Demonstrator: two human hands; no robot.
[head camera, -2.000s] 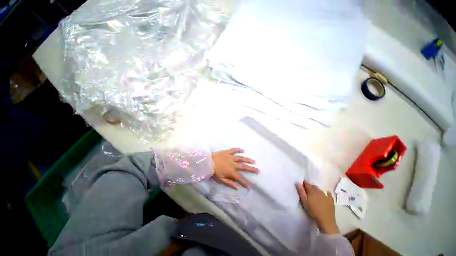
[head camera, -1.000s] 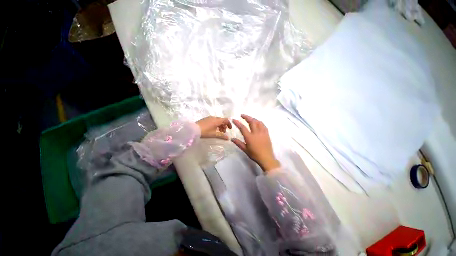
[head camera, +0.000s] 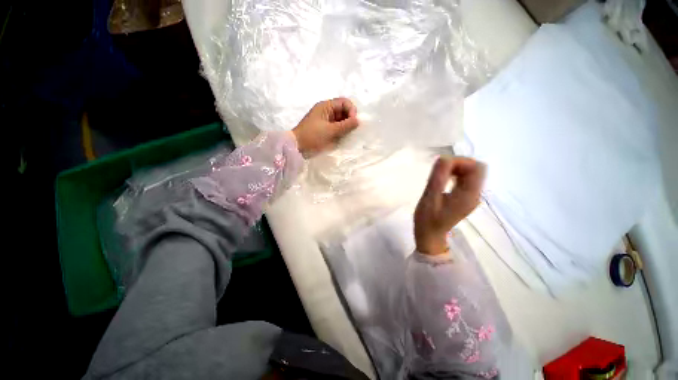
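Observation:
My left hand (head camera: 325, 128) has its fingers pinched on the edge of a clear plastic bag (head camera: 394, 122) at the front of the glossy heap. My right hand (head camera: 450, 197) is slightly blurred, raised to the right, its fingers curled and pinched at the bag's other side. The film spans between the hands; its exact edges are hard to see. The pale grey-white wrapped piece (head camera: 372, 278) lies on the table below the hands, partly covered by my right sleeve.
The heap of plastic bags (head camera: 275, 52) is at the upper middle. The white tissue paper stack (head camera: 557, 148) lies right. A dark tape roll (head camera: 623, 269) and red tape dispenser (head camera: 587, 360) are at lower right. A green crate (head camera: 78, 252) holding plastic-covered pieces stands left, below the table.
My hands have left the wrapped piece, come together at the plastic, then moved apart and away from me. The view has swung left; the labels and small white roll are out of view.

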